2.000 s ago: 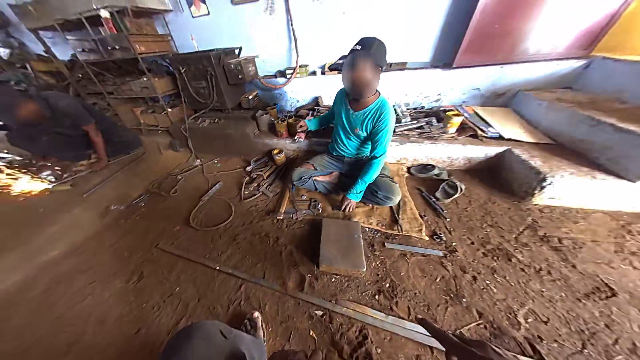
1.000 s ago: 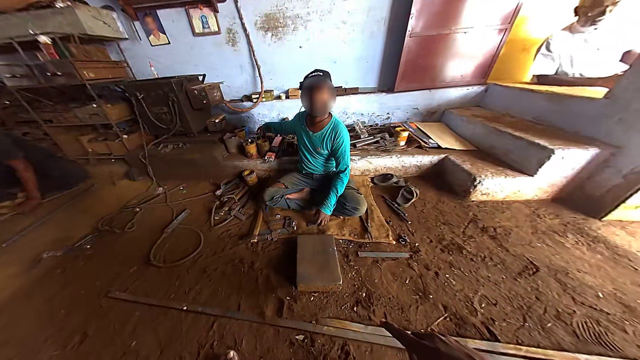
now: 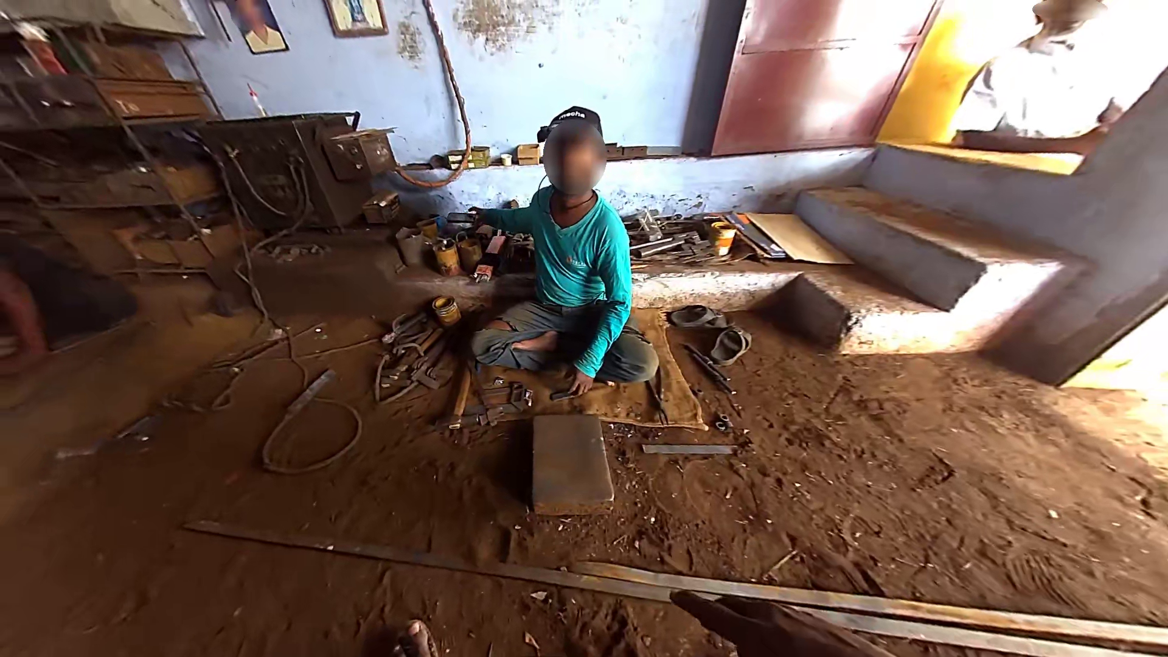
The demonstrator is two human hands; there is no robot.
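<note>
My right hand [image 3: 771, 628] comes in at the bottom edge, right of centre, with one finger extended to the left over flat metal bars; whether it touches them is unclear, and the rest of the hand is dark and cut off. My left hand is out of view. One long metal bar [image 3: 411, 557] lies across the dirt floor, and a second, rust-tinged flat bar [image 3: 876, 602] lies along its right part. Beyond them, a thick rectangular metal block [image 3: 572, 461] rests on the ground. A short flat metal strip [image 3: 689, 449] is to its right.
A person in a teal shirt [image 3: 584, 251] sits cross-legged on a sack mat [image 3: 677, 383] behind the block. Hand tools [image 3: 424, 360] and a looped cable [image 3: 315, 467] lie at left. Sandals [image 3: 730, 345] and concrete steps [image 3: 912, 265] are at right. Another person [image 3: 1036, 87] is beyond the wall.
The view has swung up and right. The seated person's one arm now reaches out sideways to the cans on the ledge; two seconds ago that hand was nearer the body.
</note>
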